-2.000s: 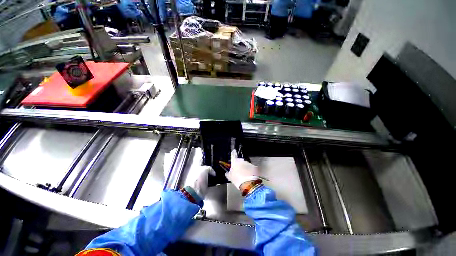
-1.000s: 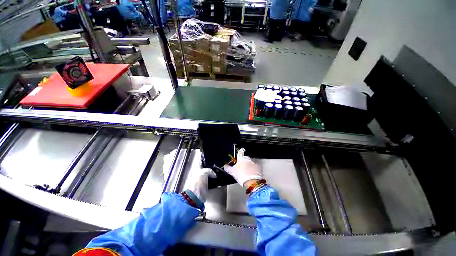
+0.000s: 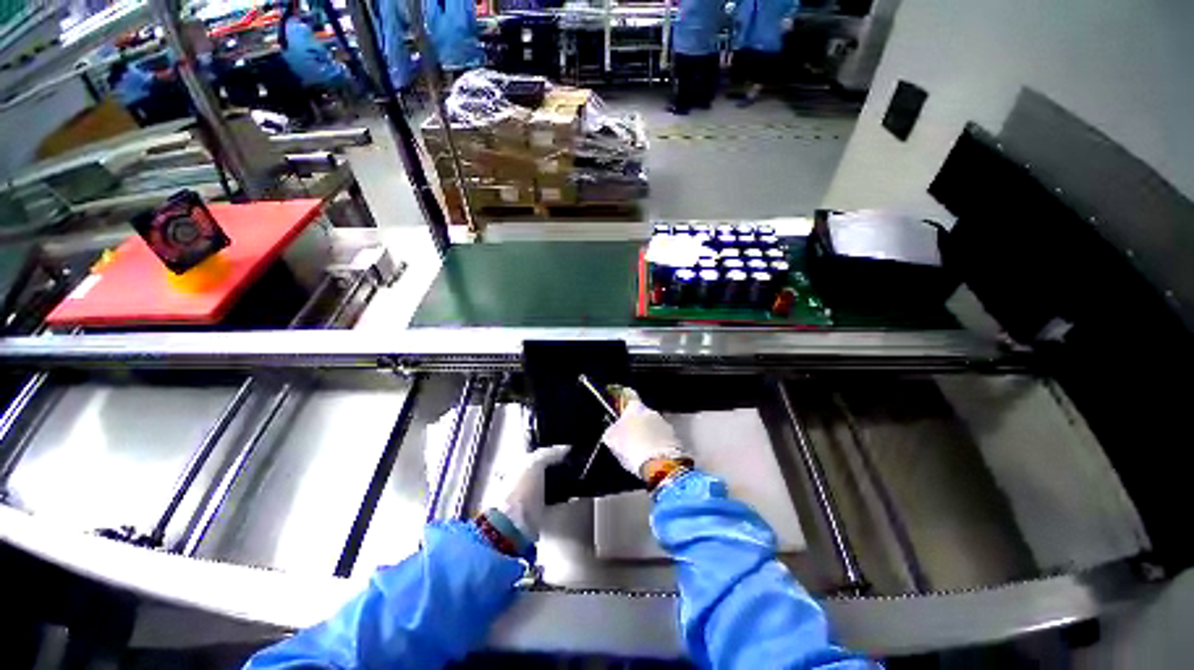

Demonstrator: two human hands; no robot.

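Observation:
A black tray (image 3: 557, 399) lies tilted over the conveyor line, its far edge at the long metal rail. My gloved left hand (image 3: 528, 482) grips its lower left edge, with the fingers partly hidden. My gloved right hand (image 3: 639, 439) is over the tray's right side, closed on a thin, pen-like tool (image 3: 597, 395) whose pale shaft points up and left. Another thin pale line shows below the fingers; I cannot tell whether it is part of the same tool. A white sheet (image 3: 701, 504) lies flat under my right wrist.
Behind the rail, a populated circuit board (image 3: 720, 275) sits on a green mat (image 3: 524, 282), beside a black bin (image 3: 884, 255). A red-orange board (image 3: 197, 268) with a small fan (image 3: 183, 232) stands at left. Cartons (image 3: 537, 151) and people in blue smocks are farther back.
The view has shifted slightly, so the background sits lower and further left. The tool in my right hand has turned, its pale shaft now pointing up and left. My left hand stays at the tray.

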